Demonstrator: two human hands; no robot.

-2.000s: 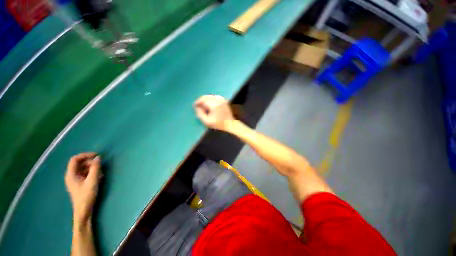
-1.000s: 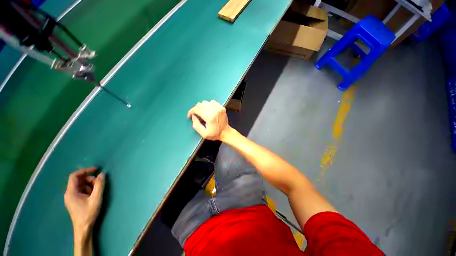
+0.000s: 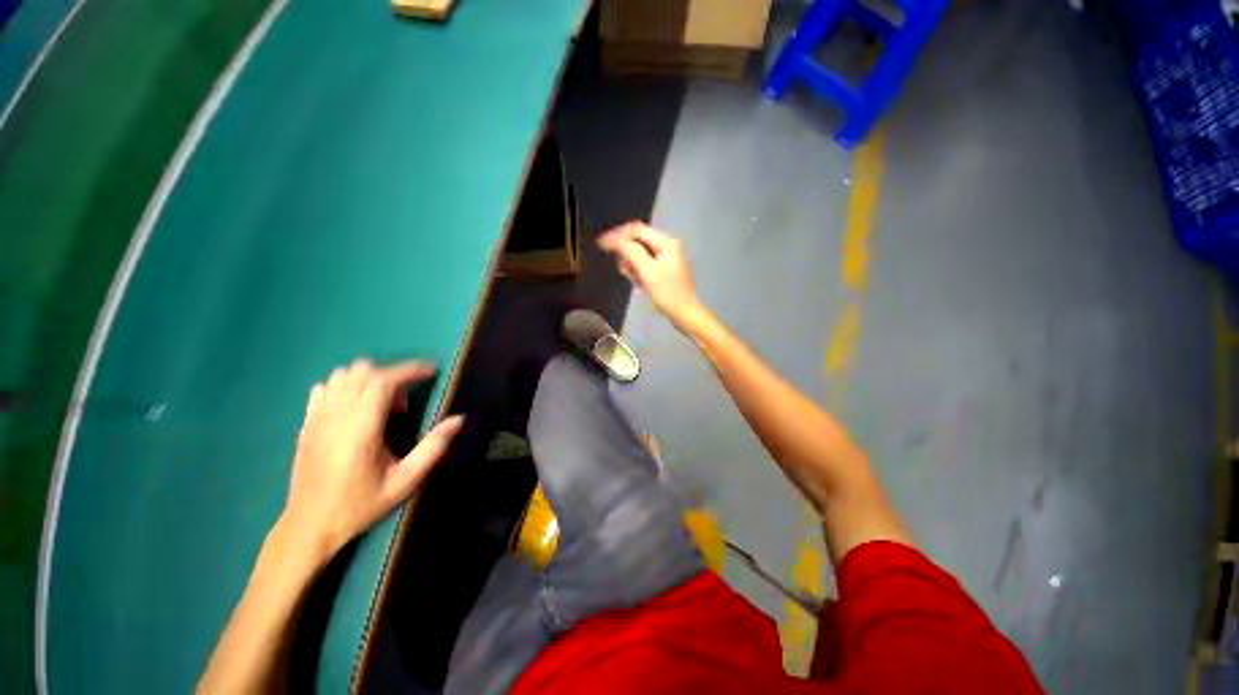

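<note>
My left hand [image 3: 356, 441] is over the near edge of the teal-green worktop [image 3: 367, 163]. Its thumb and fingers are apart, and nothing shows in it. My right hand [image 3: 656, 268] is off the worktop, above the floor to the right of the edge. It is slightly blurred, with its fingers loosely bent, and nothing shows in it. The hanging screwdriver is not in view.
A silver rail [image 3: 127, 272] divides the worktop from the darker green belt [image 3: 82, 177]. A wooden strip [image 3: 424, 7] lies at the top. A cardboard carton [image 3: 686, 30], a blue stool [image 3: 859, 68] and a blue crate [image 3: 1196, 122] stand to the right.
The view has shifted right and down, and the screwdriver has left it. My left hand has moved to the worktop's edge and opened wider. My right hand has moved off the edge over the floor.
</note>
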